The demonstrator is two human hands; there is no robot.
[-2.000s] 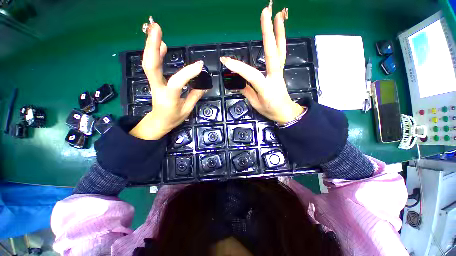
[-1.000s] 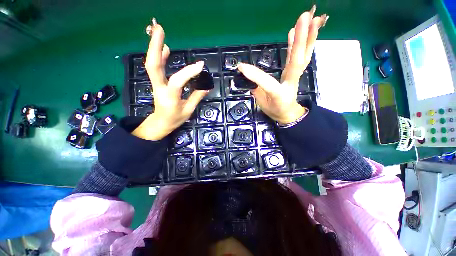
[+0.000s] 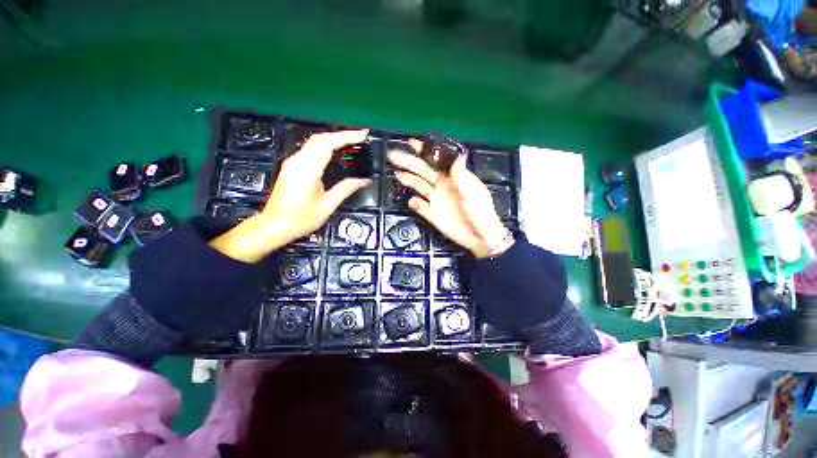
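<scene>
My left hand holds a small black camera unit between thumb and fingers over the black blister tray. Small red and green marks show on that unit's dark face. My right hand, palm turned partly up, holds a second black unit at its thumb and fingertips. Below the hands, tray pockets hold several units with ringed faces, such as one ringed unit. My sleeves and forearms hide parts of the tray's sides.
Loose black units lie left of the tray. To the right are a white paper sheet, two blue-edged units, a smartphone, a white coiled cable and a bench tester. A blue and green bin stands upper right.
The view has shifted, showing more of the right side. My right hand has turned palm up, its fingers now folded inward, and its unit is raised and tilted. My left hand keeps its pinch.
</scene>
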